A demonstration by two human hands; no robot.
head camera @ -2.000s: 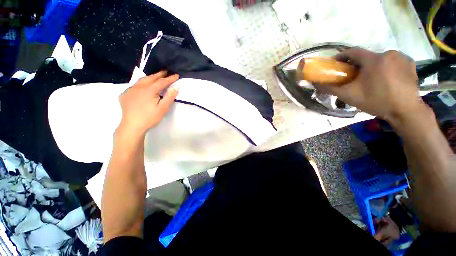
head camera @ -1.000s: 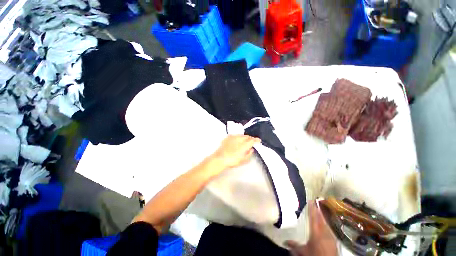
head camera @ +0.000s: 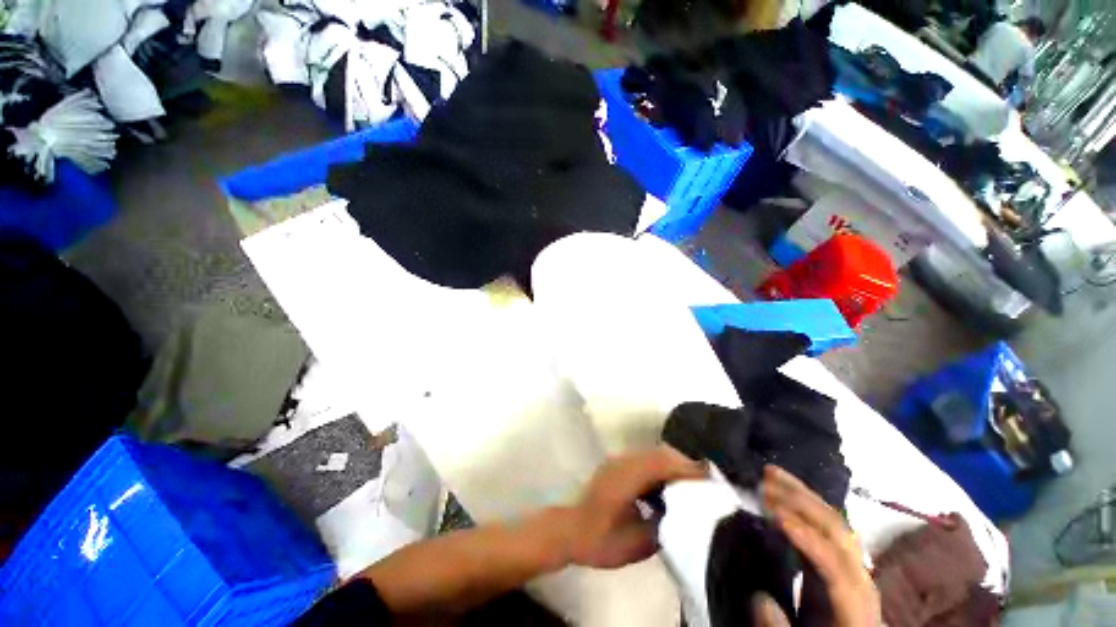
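Note:
The black garment (head camera: 749,557) with a white strip (head camera: 688,527) along its waist edge lies bunched at the near right end of the board. My left hand (head camera: 627,508) grips the edge of the white strip. My right hand (head camera: 826,545) is on the black cloth at the right, fingers over it and thumb below; it is partly cut off by the bottom edge and blurred. The off-white padded board (head camera: 636,337) stretches away to its bare rounded end. More black cloth (head camera: 783,416) lies beyond my hands. The iron is not in view.
A black cloth pile (head camera: 490,172) lies at the table's far left end. Reddish-brown cloth (head camera: 936,570) lies right of my right hand. Blue crates (head camera: 171,527) stand around the table, with a red stool (head camera: 844,276) beyond. Pale cloth heaps (head camera: 355,55) are at far left.
The iron is no longer in my right hand, which has moved to the garment. The garment has left the board's middle and is bunched between both hands. The view has turned left.

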